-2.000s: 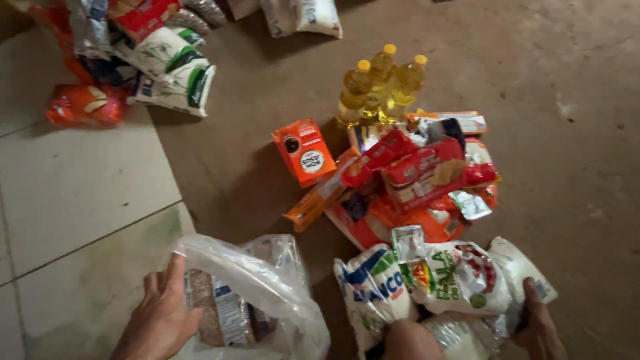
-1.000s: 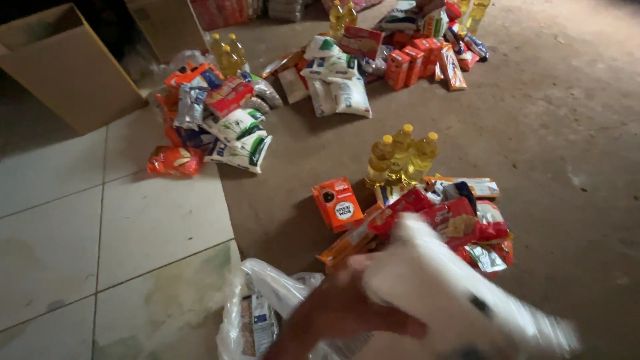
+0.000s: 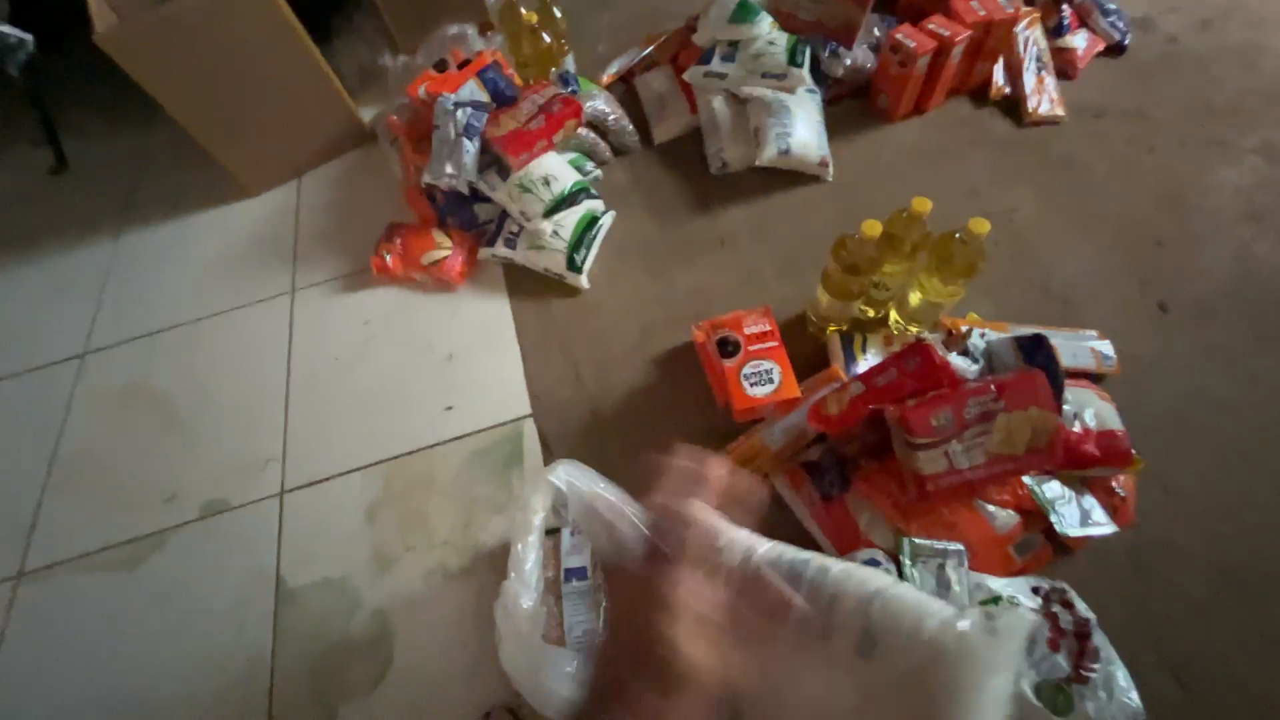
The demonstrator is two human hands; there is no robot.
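Strongly blurred, my left hand (image 3: pixel 700 550) is at the lower middle, against the near end of a white plastic package (image 3: pixel 880 640) that it appears to hold. Just left of the hand, a clear plastic bag (image 3: pixel 530 620) stands with its mouth open and a printed packet (image 3: pixel 578 590) inside. My right hand cannot be made out. Beyond the white package lie red biscuit packets (image 3: pixel 975 425) and orange packets (image 3: pixel 970 525), with a foil sachet (image 3: pixel 1072 505) on them. A clear bag with red and green print (image 3: pixel 1070 640) lies at the lower right.
Oil bottles with yellow caps (image 3: pixel 900 265) stand behind the red packets, beside an orange box (image 3: pixel 745 362). Farther off are a grocery pile with white packages (image 3: pixel 550 240), another with white bags (image 3: pixel 790 130), several red boxes (image 3: pixel 905 70) and a cardboard box (image 3: pixel 230 90). Pale tiles (image 3: pixel 400 360) meet brown floor.
My left hand has left the clear bag's rim and moved right to the white package. My right hand, seen at the lower-right packages two seconds ago, is no longer discernible. The view has shifted toward the farther piles.
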